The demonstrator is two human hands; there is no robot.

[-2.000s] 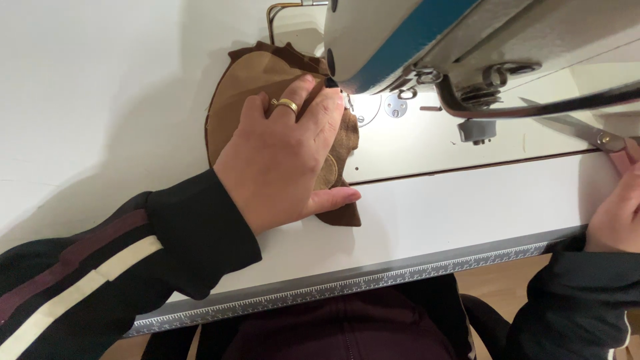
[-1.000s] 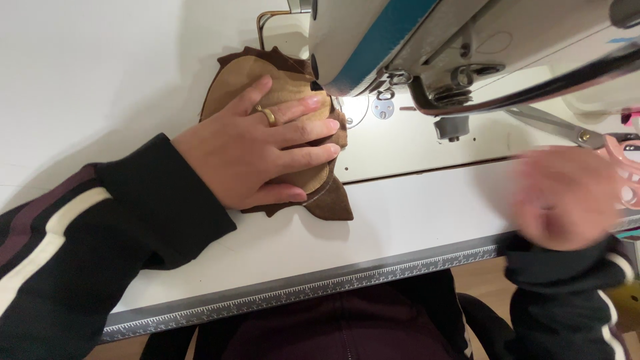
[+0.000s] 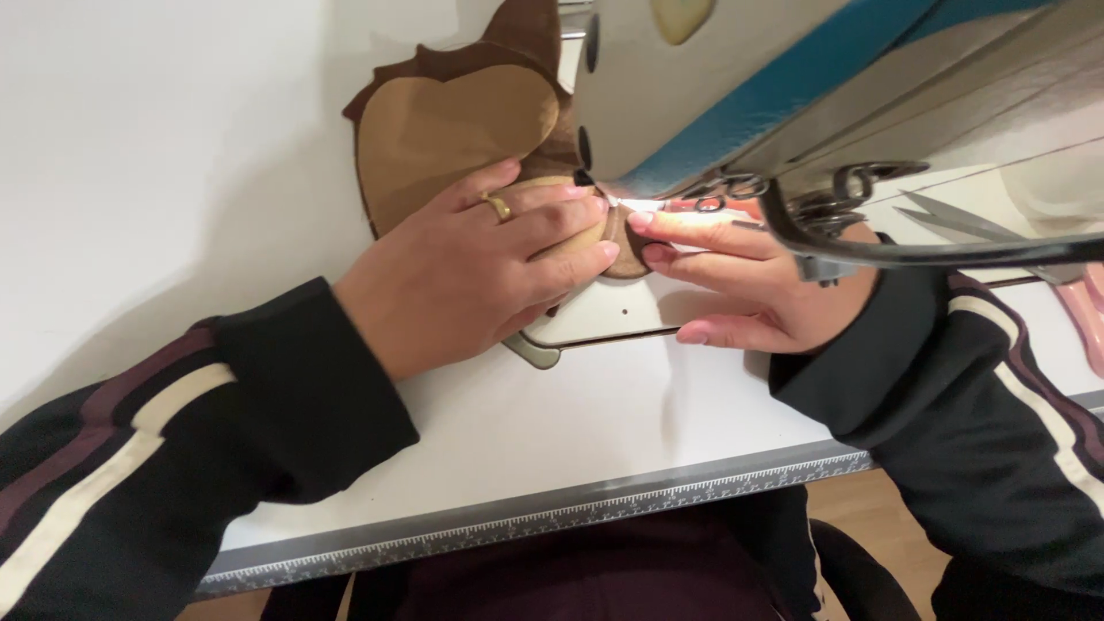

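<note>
A brown and tan fabric piece point(image 3: 457, 112) with pointed edges lies flat on the white table at the left of a sewing machine point(image 3: 733, 86). My left hand point(image 3: 483, 267), with a ring on one finger, rests palm down on its lower part, fingertips close to the needle area. From the other side, my right hand point(image 3: 759, 276) touches a rounded brown edge of the fabric with its fingertips, under the machine's head. The needle and presser foot are mostly hidden behind the head and my fingers.
Scissors point(image 3: 1074, 302) with pink handles lie at the right, their blades partly behind a curved black bar on the machine. A measuring scale point(image 3: 604, 517) runs along the table's front edge. A small greenish-grey part point(image 3: 535, 352) shows below my left hand.
My right hand, earlier at the scissors at the right, has let them go and come to the fabric by the needle area. The fabric has been turned, and my left hand now lies on its lower part.
</note>
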